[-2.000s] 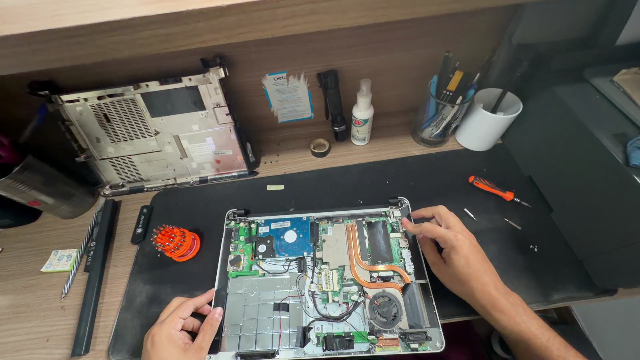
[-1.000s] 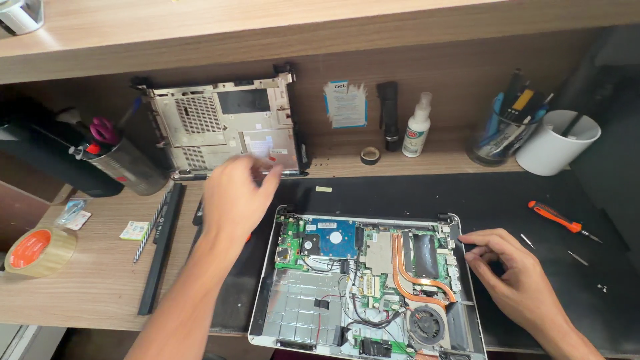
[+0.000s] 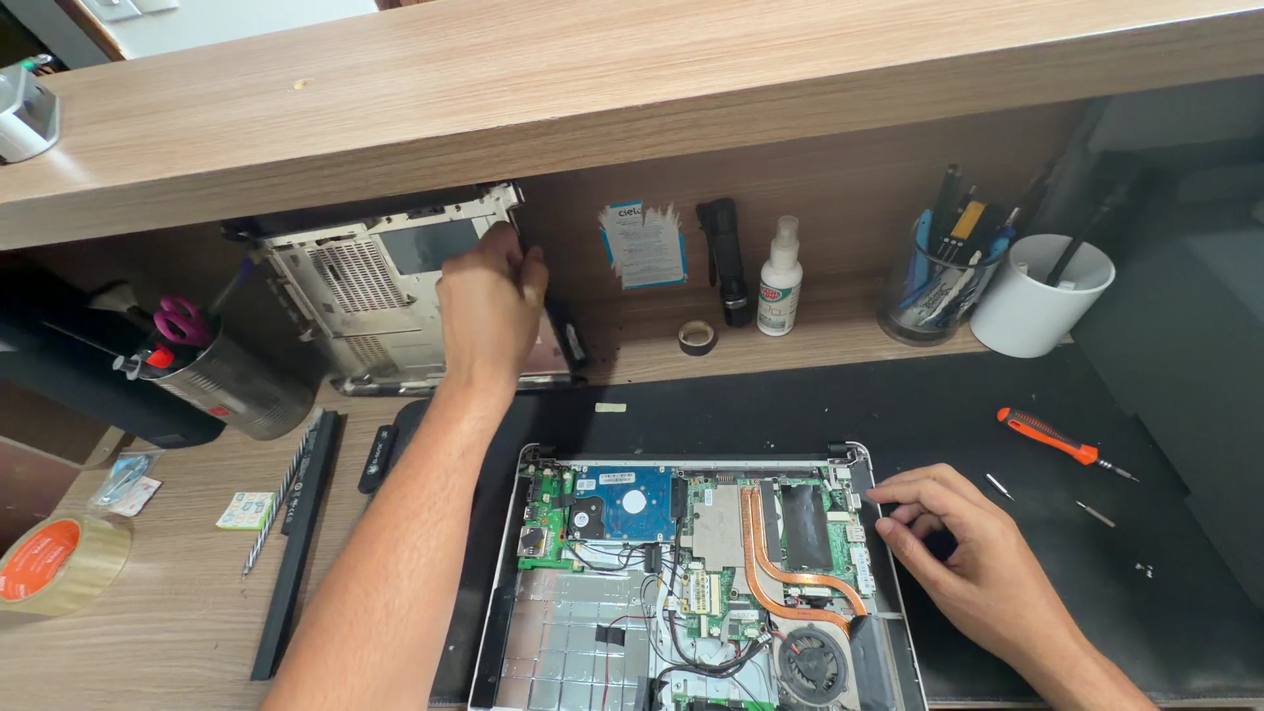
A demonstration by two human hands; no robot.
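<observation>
An opened laptop base [image 3: 701, 583] lies on the black mat, its blue hard drive [image 3: 620, 502], copper heat pipes [image 3: 755, 563] and fan [image 3: 812, 664] exposed. At the back left, a laptop bottom cover [image 3: 395, 286] leans upright under the shelf. My left hand [image 3: 489, 296] is at the cover's upper right part, fingers bent; whether they grip it is hidden. Beside the laptop's right edge is my right hand [image 3: 948, 543], fingers curled and thumb apart, holding nothing. An orange screwdriver [image 3: 1047, 431] rests on the mat farther right, near two loose bits [image 3: 999, 487].
A wooden shelf [image 3: 592, 109] overhangs the back. Beneath it stand a spray bottle [image 3: 780, 281], flashlight [image 3: 726, 262], tape roll [image 3: 697, 338], glass pen holder [image 3: 933, 286] and white cup [image 3: 1037, 296]. At left are a metal pen can [image 3: 242, 380], black laptop battery [image 3: 296, 553] and clear tape [image 3: 64, 563].
My left hand has left the laptop's left edge and reached up to the leaning cover. The right hand stays beside the laptop's right edge. The view has shifted left.
</observation>
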